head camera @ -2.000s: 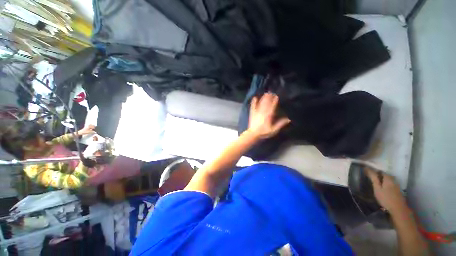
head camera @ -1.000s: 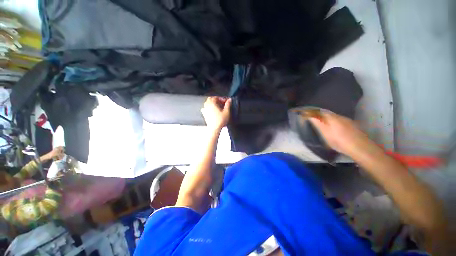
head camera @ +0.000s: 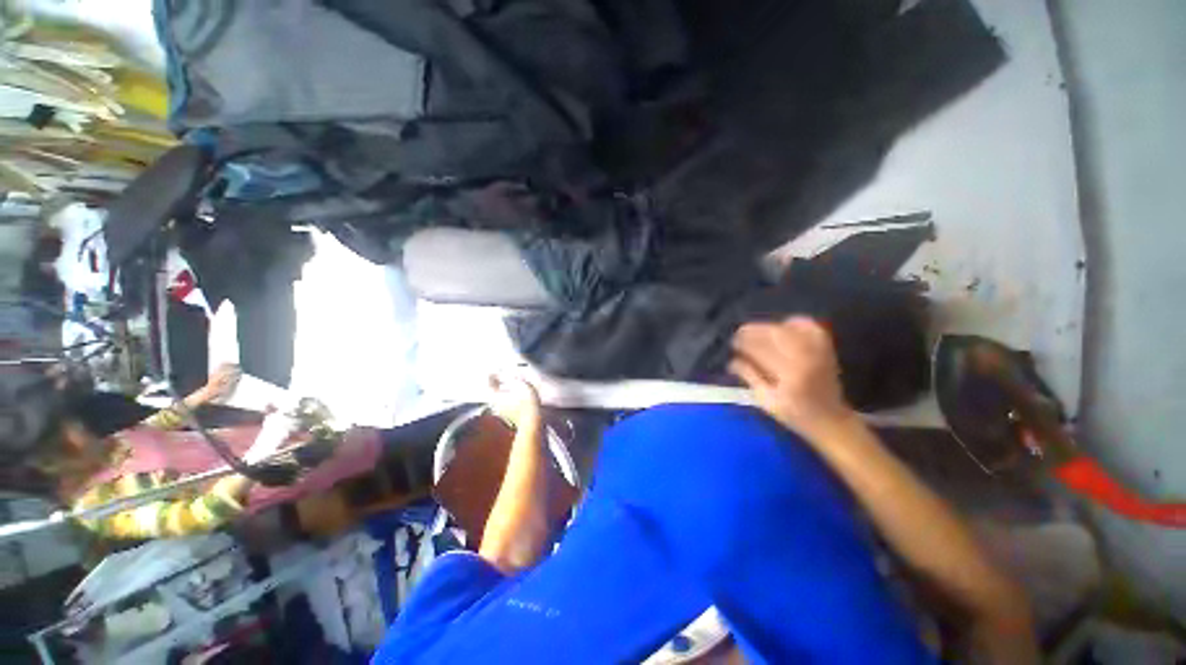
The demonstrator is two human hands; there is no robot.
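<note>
A dark garment (head camera: 624, 331) lies bunched around a light grey pressing form (head camera: 468, 266), whose rounded left end shows. My left hand (head camera: 516, 398) is at the table's front edge, just below the garment's left corner. Its fingers are curled, and I cannot tell whether they hold cloth. My right hand (head camera: 791, 366) is on the garment's front edge, with fingers bent and closed on the dark cloth. The iron (head camera: 985, 400), with a dark soleplate and brown-orange handle, stands at the table's right end, with no hand on it.
A heap of dark garments (head camera: 520, 85) covers the back of the white table (head camera: 1008, 247). An orange-red cord sleeve (head camera: 1106, 487) runs right from the iron. A brown-topped white bin (head camera: 501, 474) is below the front edge. A person in a yellow-patterned top (head camera: 163, 500) sits at left.
My right hand has let go of the iron, now at the right end, and moved onto the garment. My left hand has moved down to the table edge. The garment now covers more of the form.
</note>
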